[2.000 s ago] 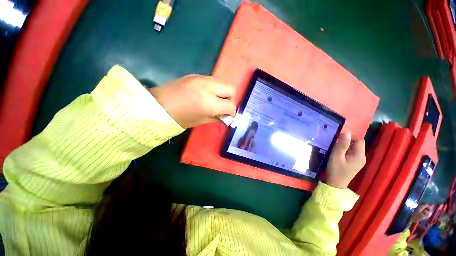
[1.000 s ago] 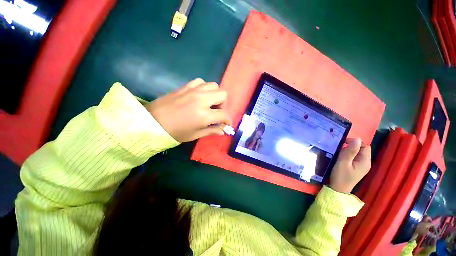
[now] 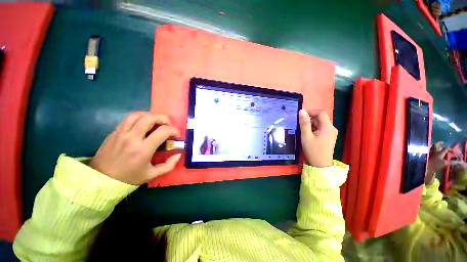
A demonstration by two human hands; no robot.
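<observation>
A black-framed tablet (image 3: 244, 124) lies on a red-orange foam pad (image 3: 246, 56), its screen lit with a mostly white page with small coloured dots. My left hand (image 3: 137, 147) is at the tablet's left short edge. Its thumb and fingers are around a small plug (image 3: 175, 145), yellowish with a pale end, at that edge; whether it is inserted cannot be told. My right hand (image 3: 318, 137) holds the tablet's right edge, thumb on the frame.
A small drive with a yellow band (image 3: 91, 62) lies on the dark green bench (image 3: 118, 92) at upper left. Stacked red foam pads (image 3: 366, 153) stand at right, with dark tablets (image 3: 416, 138) on foam beside them. Red foam (image 3: 23, 102) is at far left. Another person's hand (image 3: 439, 156) shows at far right.
The view has turned, so tablet and pad look nearly level. My left hand's thumb and fingers have spread around the plug. My right hand still holds the right edge.
</observation>
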